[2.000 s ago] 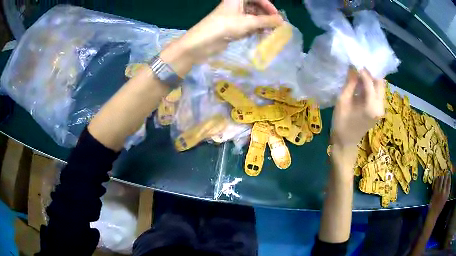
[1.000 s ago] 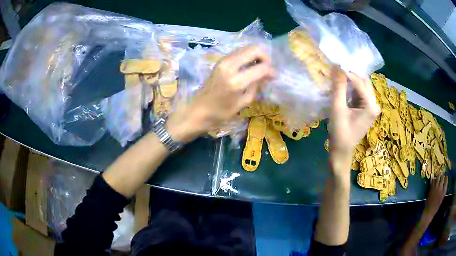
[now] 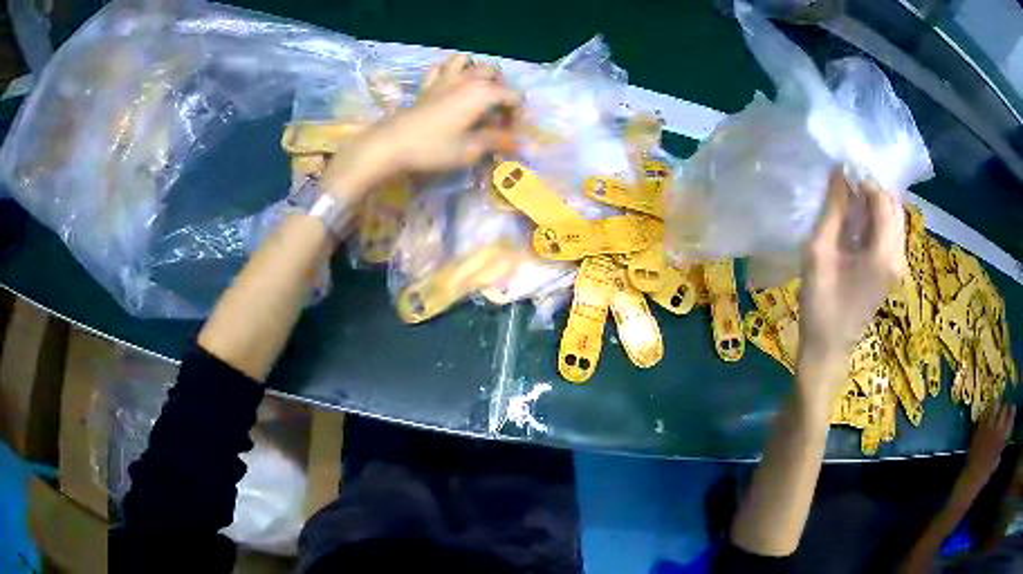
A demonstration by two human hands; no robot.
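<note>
My left hand [image 3: 454,118], blurred, is over the bagged yellow parts [image 3: 449,286] left of centre, fingers bent; whether it grips one is hidden. My right hand [image 3: 855,247] is raised at the right and pinches a bunch of emptied clear bags [image 3: 785,168], which hangs to the left of the fingers. Loose unwrapped yellow parts [image 3: 583,320] lie in the middle of the green bench, some overlapping. A heap of unwrapped yellow parts [image 3: 954,320] lies at the right, partly behind my right hand and wrist.
A large clear poly bag [image 3: 107,157] lies at the left of the green bench [image 3: 370,364]. Open cartons [image 3: 325,465] with whitish bags stand below at left. Another person's hand [image 3: 992,440] is at the far right by the heap. A pale strip runs along the back.
My left hand has moved left, away from the bags near the centre. My right hand has moved right with the bag bunch. More loose yellow parts show between centre and heap.
</note>
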